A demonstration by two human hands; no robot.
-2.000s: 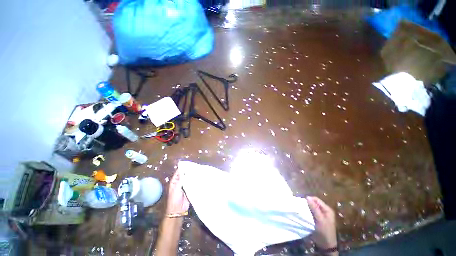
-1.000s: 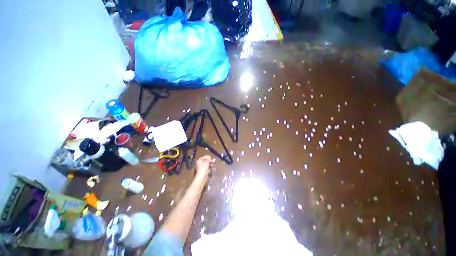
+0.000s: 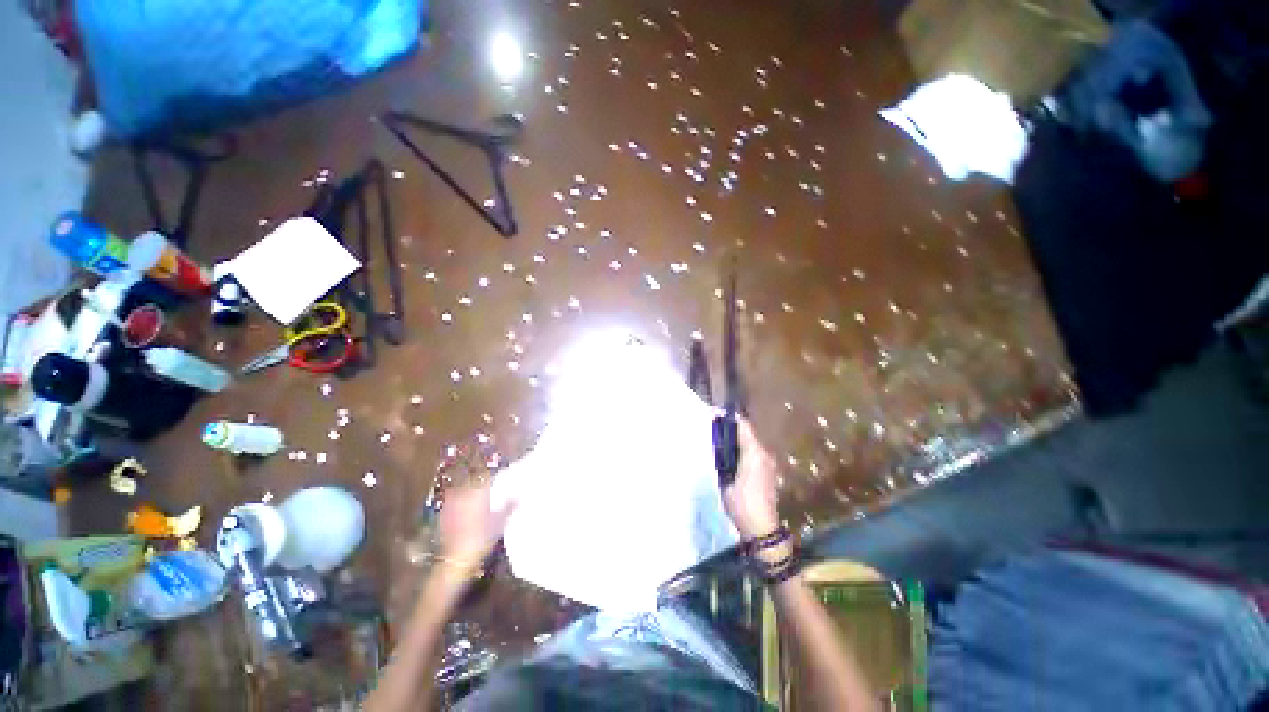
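Note:
A white fabric piece point(image 3: 612, 480) lies in front of me over the brown table's near edge, its surface washed out by glare. My left hand point(image 3: 473, 522) holds the fabric's left edge. My right hand point(image 3: 752, 480) is at its right side, closed around a long dark tool point(image 3: 727, 442) with two prongs pointing away from me, perhaps scissors. The tool's exact shape is unclear. Whether the right hand also grips fabric cannot be told.
Black hangers point(image 3: 508, 195), yellow-and-red-handled scissors point(image 3: 323, 338) and a white square point(image 3: 295, 270) lie at left, beside bottles point(image 3: 244, 438). A blue bag point(image 3: 251, 56) is behind. At right are a dark garment point(image 3: 1099, 278), a stool point(image 3: 849, 633) and hung garments point(image 3: 1099, 626).
The view has shifted rightward and down. My left hand has come back from the hangers to the fabric. My right hand now shows with the dark tool. One hanger's long arm no longer shows there.

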